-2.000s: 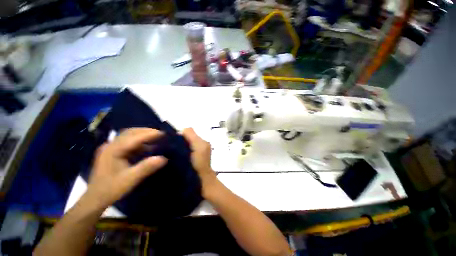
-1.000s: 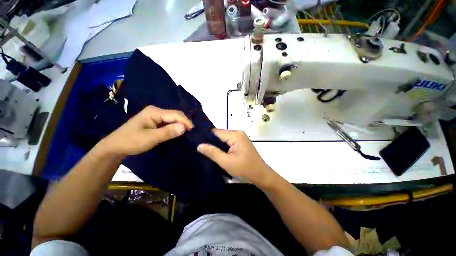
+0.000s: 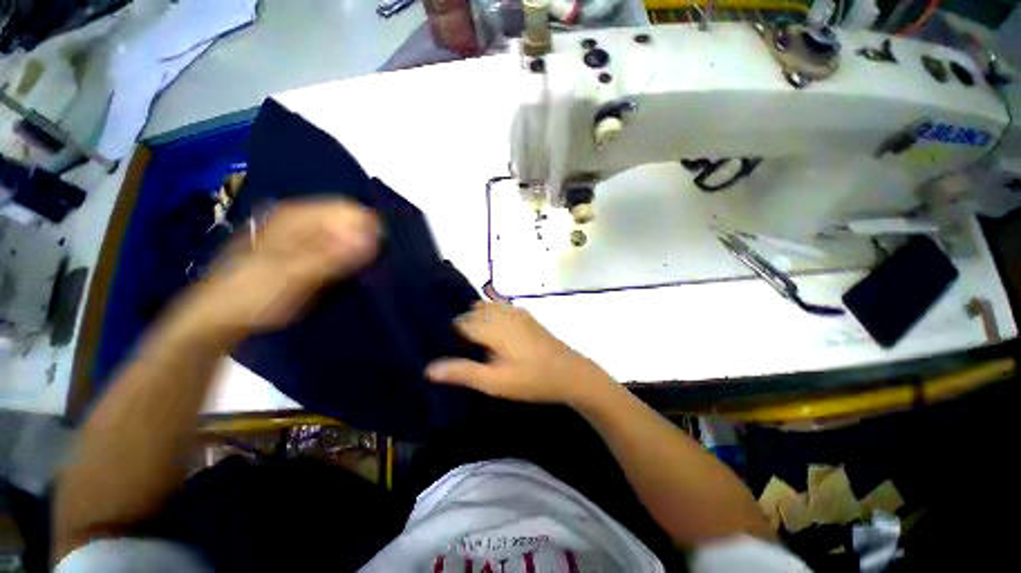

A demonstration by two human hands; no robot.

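A dark navy garment point(image 3: 358, 325) lies over the left part of the white table, between the blue bin and the sewing machine, with a pointed corner at the top. My right hand point(image 3: 515, 353) holds the garment's right edge between thumb and fingers, left of and below the needle plate area. My left hand point(image 3: 308, 252) is blurred over the garment's upper left part; I cannot tell whether it grips the cloth. The white sewing machine point(image 3: 717, 106) stands to the right, with no cloth under its needle area.
A blue bin point(image 3: 118, 302) with dark cloth is at the left. Thread snips point(image 3: 767, 272) and a black phone point(image 3: 900, 291) lie on the table at the right. A reddish thread cone point(image 3: 451, 25) stands behind the machine. A yellow bar runs below the table's front edge.
My left hand has moved left and up, away from my right hand and the garment's middle. My right hand still holds the edge, slightly lower in view. The camera view has shifted.
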